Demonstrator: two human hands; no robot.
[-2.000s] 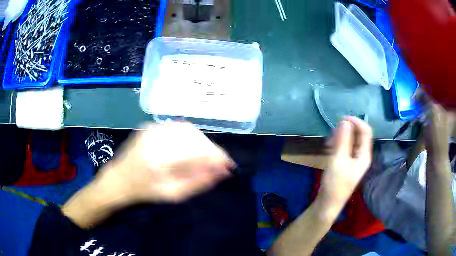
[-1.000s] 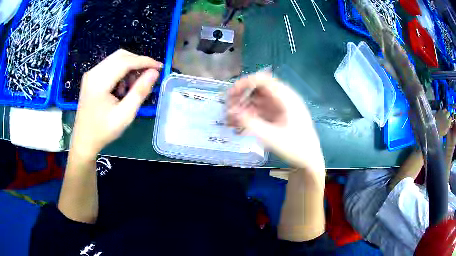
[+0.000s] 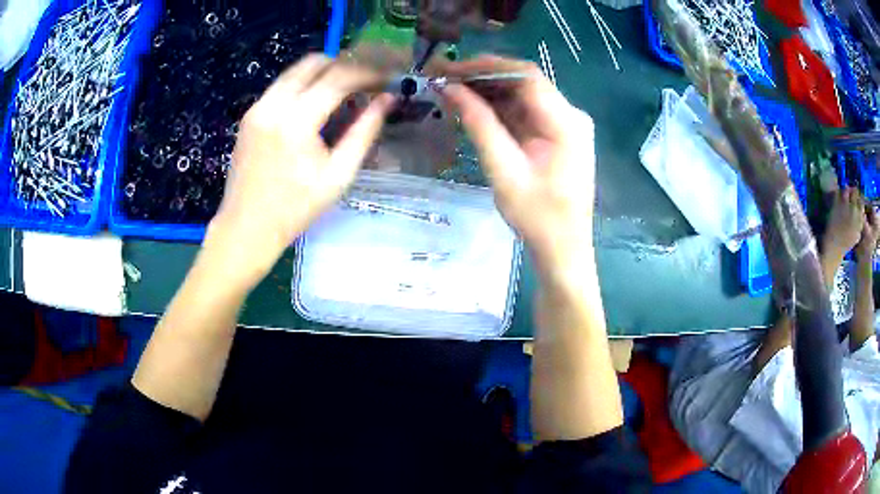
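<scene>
My left hand (image 3: 299, 145) is at the left side of the small silvery fixture block (image 3: 409, 85), its fingertips close together; whether they hold a ring cannot be told. My right hand (image 3: 531, 145) pinches a thin silvery shaft (image 3: 497, 76) that lies level, its inner end at the block's right side. The fingers partly hide the block. The dark press (image 3: 453, 17) stands just above it. The clear plastic box (image 3: 405, 323) lies below the hands, with a few rods (image 3: 398, 209) and a white paper inside.
The blue ring tray (image 3: 174, 230) and blue shaft tray (image 3: 48, 220) stand at left, above a white pad (image 3: 73, 274). Loose rods (image 3: 563, 31) lie right of the press. Clear lids (image 3: 690, 164), the press lever (image 3: 782, 212) with red knob (image 3: 832, 468), and another person's hands (image 3: 846, 224) are at right.
Both hands have moved up from the ring tray and the clear box and come together at the fixture block. The right hand's shaft now lies level beside the block. The lever remains lowered at right.
</scene>
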